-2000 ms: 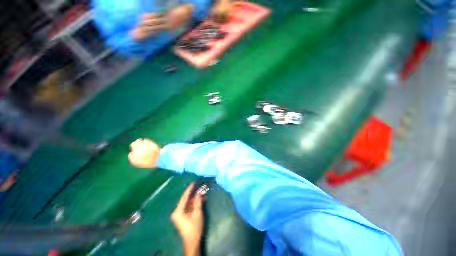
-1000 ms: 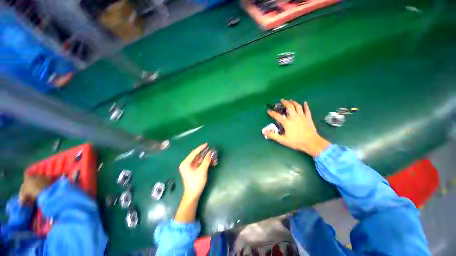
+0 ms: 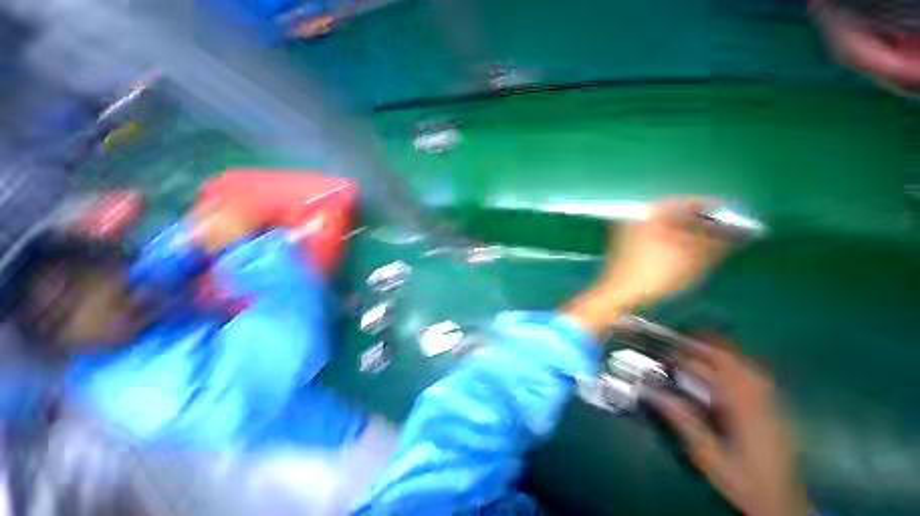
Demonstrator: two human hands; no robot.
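The view is strongly blurred. My left hand [image 3: 661, 252] reaches over the green belt from the lower left, its fingers closed around a small dark and silver unit [image 3: 741, 221] at the fingertips. My right hand [image 3: 741, 423] is below and right of it, low over the green surface, with thumb and fingers around a dark and silver unit [image 3: 696, 388]. More silver-white units [image 3: 617, 388] lie bunched against its fingertips. Blur hides the exact finger contact.
A neighbouring worker in a blue sleeve [image 3: 272, 343] sits at left by a red tray [image 3: 288, 197]. Several loose units [image 3: 388, 275] lie between us. One unit [image 3: 437, 137] is on the belt. A grey bar [image 3: 252, 106] crosses the upper left. Another person's head [image 3: 878, 40] shows at top right.
The view has swung left, bringing the neighbour further in. My left hand has moved up and forward over the belt. My right hand is now nearer me, with units bunched at its fingers.
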